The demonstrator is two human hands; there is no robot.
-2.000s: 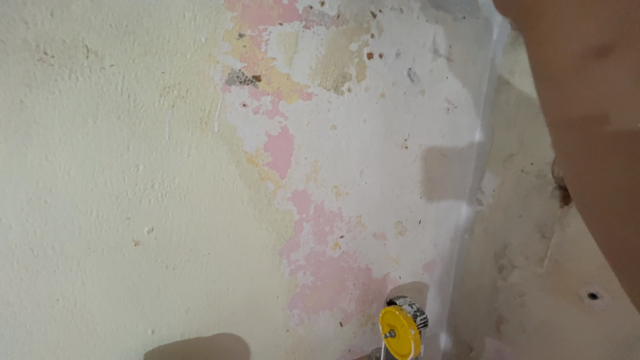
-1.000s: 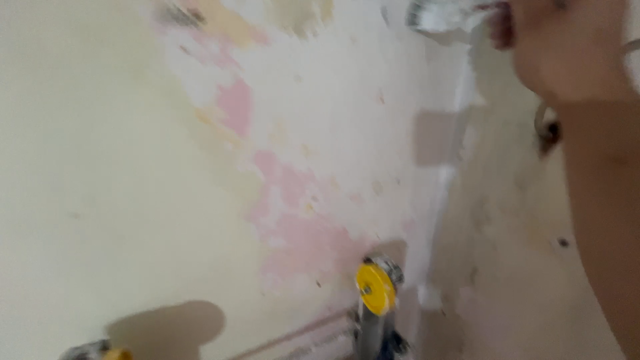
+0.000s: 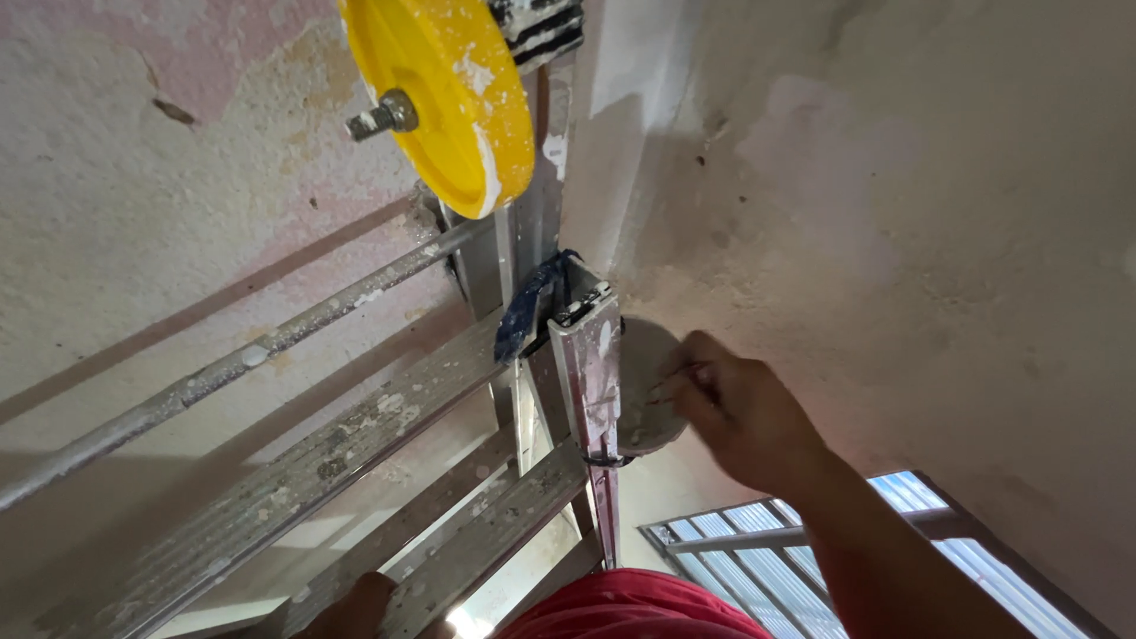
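Note:
My right hand (image 3: pixel 745 413) is at a round grey container (image 3: pixel 652 386), its fingers closed on a small reddish-handled tool whose working end is hidden or blurred. The container hangs beside the side rail (image 3: pixel 590 382) of a paint-spotted metal ladder, with a dark tie near its base. At the lower edge my left hand (image 3: pixel 351 611), dark and partly out of view, grips a flat ladder step (image 3: pixel 484 524). Dark blue cloth or plastic (image 3: pixel 525 311) is wrapped by the rail's top.
A yellow wheel (image 3: pixel 444 98) with a bolt through it juts out at the upper middle. A round metal bar (image 3: pixel 266 342) crosses at left, before a peeling wall (image 3: pixel 248 160). Another stained wall (image 3: pixel 887 231) rises at right, above a barred window (image 3: pixel 799 550). My red clothing (image 3: pixel 630 608) shows below.
The view has swung down to the ladder. My right hand, at the wall with a white-coated tool one second ago, is now at the container. My left hand has come into view.

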